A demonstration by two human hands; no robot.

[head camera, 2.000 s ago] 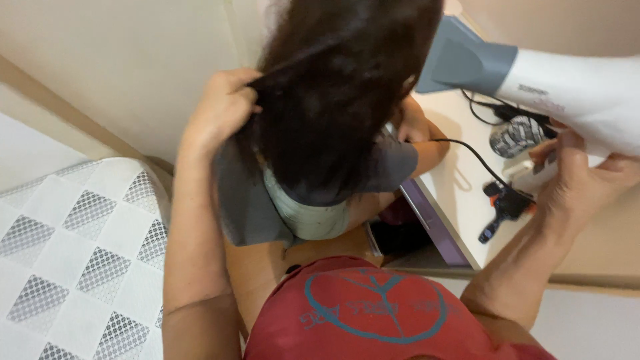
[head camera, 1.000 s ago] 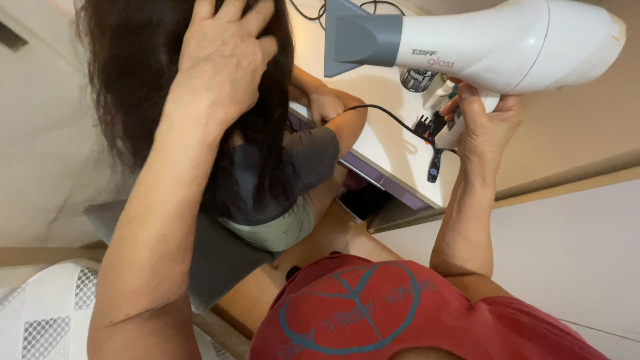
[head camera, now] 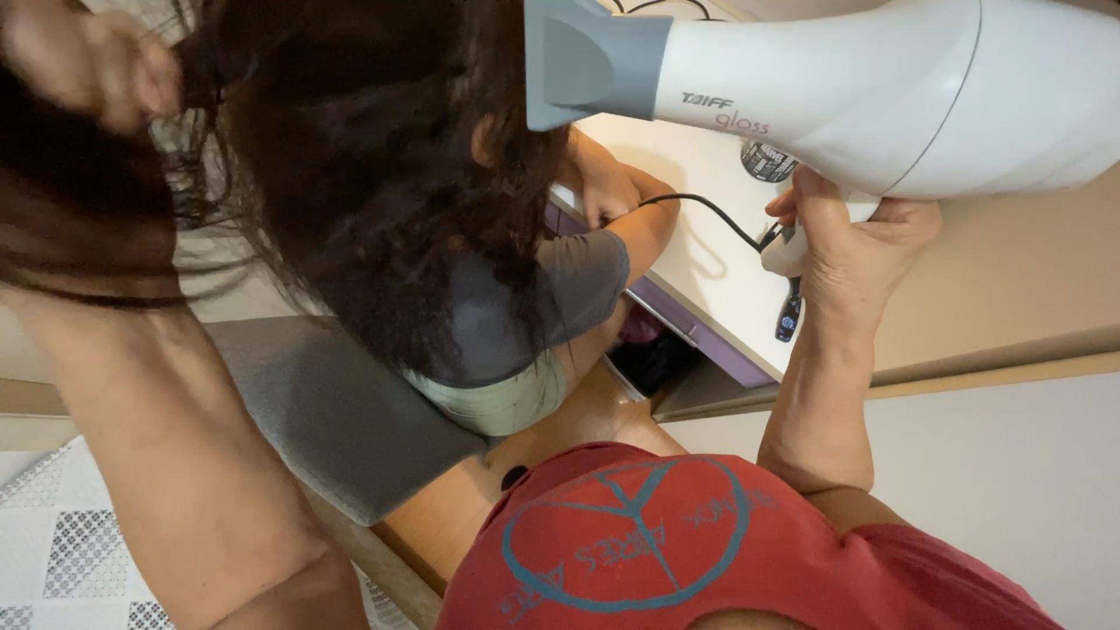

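Note:
A white Taiff hair dryer (head camera: 814,96) is held by its handle in my right hand (head camera: 849,236). Its flat grey nozzle (head camera: 595,66) points left, close beside the head of a seated person with long dark hair (head camera: 367,157). At the upper left, my left hand (head camera: 96,66) is raised, blurred, with its fingers closed on a lock of that hair, which hangs down over my wrist. The dryer's black cord (head camera: 709,206) runs from the handle towards the seated person's forearm.
The person sits on a grey upholstered seat (head camera: 324,411) by a white desk (head camera: 744,306) with a purple-fronted open drawer (head camera: 700,332). On the desk are a round patterned container (head camera: 768,160) and a dark brush handle (head camera: 788,311). A patterned mattress (head camera: 79,542) lies at lower left.
My left hand has moved from the top of the person's head out to the left, lifting a lock of hair. The hair dryer stays in my right hand.

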